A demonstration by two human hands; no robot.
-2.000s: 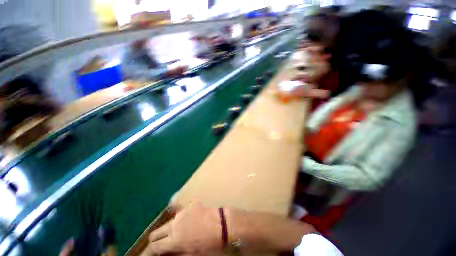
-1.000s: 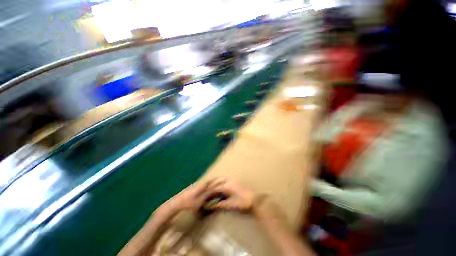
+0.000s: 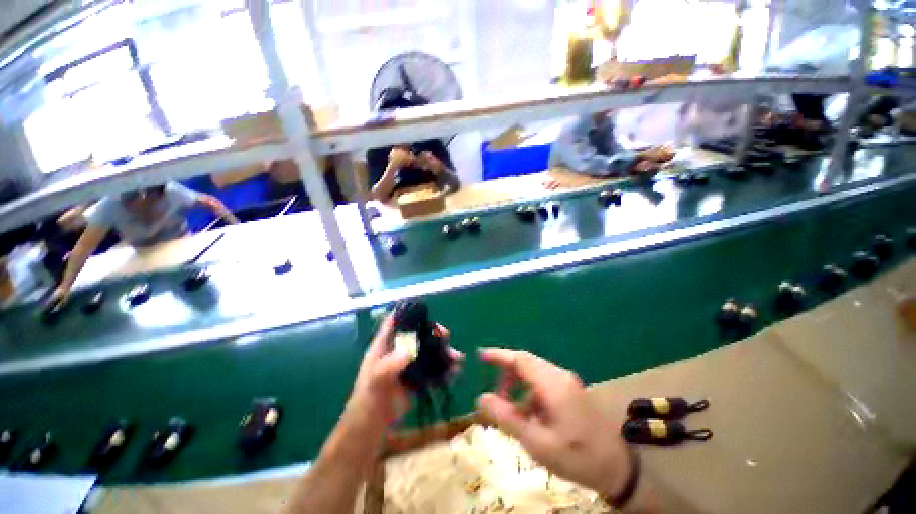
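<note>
My left hand point(image 3: 380, 373) holds a black corded unit point(image 3: 424, 351) upright above the near edge of the belt. A pale yellow patch shows on its side and thin black strands hang below it. My right hand point(image 3: 537, 407) is just right of the unit, apart from it, with fingers spread and nothing seen in it. Below both hands is an open parts box point(image 3: 407, 438) heaped with pale slips point(image 3: 467, 477). Two slim black pieces point(image 3: 665, 432) with yellow bands and end loops lie side by side on the cardboard right of my right hand.
The green conveyor belt point(image 3: 562, 331) runs across, carrying spaced black units point(image 3: 261, 422) at left and right. Cardboard bench cover point(image 3: 783, 402) lies at right. A metal-framed shelf point(image 3: 336, 231) stands beyond the belt, with people point(image 3: 412, 171) working behind it and another line of units.
The view has swung from along the belt to across it. The black unit is now clearly raised in my left hand; my right hand is apart from it. The two slim pieces have come into view.
</note>
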